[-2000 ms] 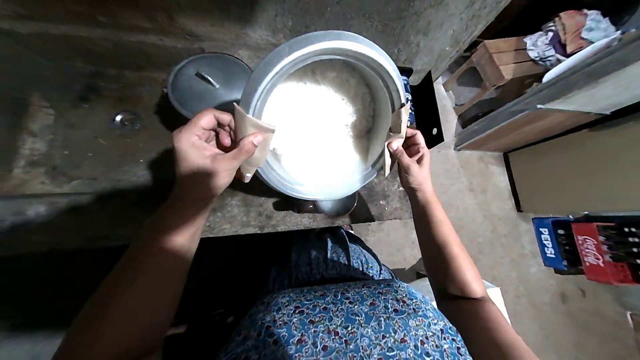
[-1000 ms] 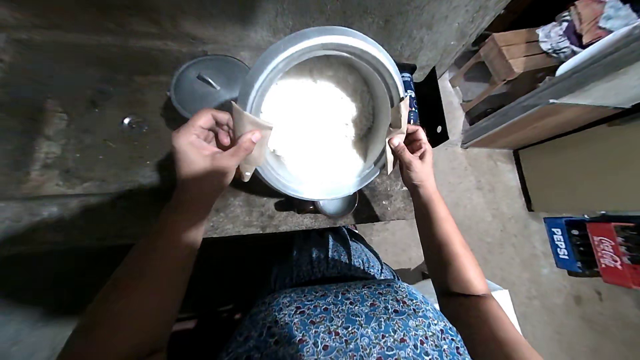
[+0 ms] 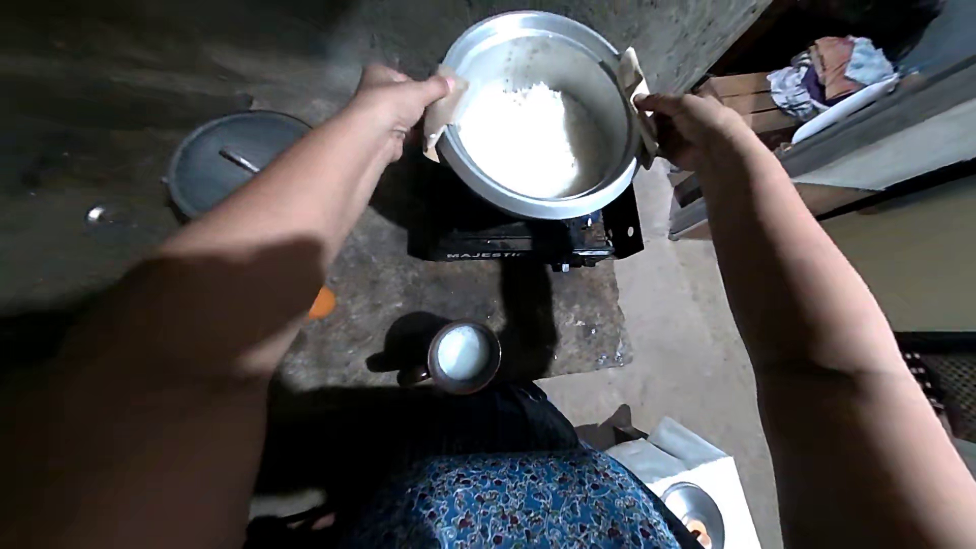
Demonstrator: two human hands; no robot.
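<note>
A large round aluminium pot (image 3: 534, 207) with whitish contents, partly lost in glare, is at or above a black gas stove (image 3: 488, 248); whether it touches the stove I cannot tell. My left hand (image 3: 396, 99) pinches a folded piece of cardboard (image 3: 444, 113) against the pot's left side. On the right side, my right hand (image 3: 690, 122) grips another folded piece of cardboard (image 3: 634, 88). A round metal lid (image 3: 202, 164) with a bar handle lies left of the pot, partly behind my left forearm. Below the stove stands a brown mug (image 3: 496, 358) holding whitish liquid.
The worktop's edge (image 3: 587, 372) runs in front of my body. Folded cloths (image 3: 831, 69) lie in a white container beside wooden slats at the upper right. A metal bowl (image 3: 695, 507) sits on a white surface at the lower right. Something orange (image 3: 322, 303) shows by my left forearm.
Both hands and the pot have moved away from my body, and my arms are more outstretched. The stove front and the mug now show much more fully. The view has shifted.
</note>
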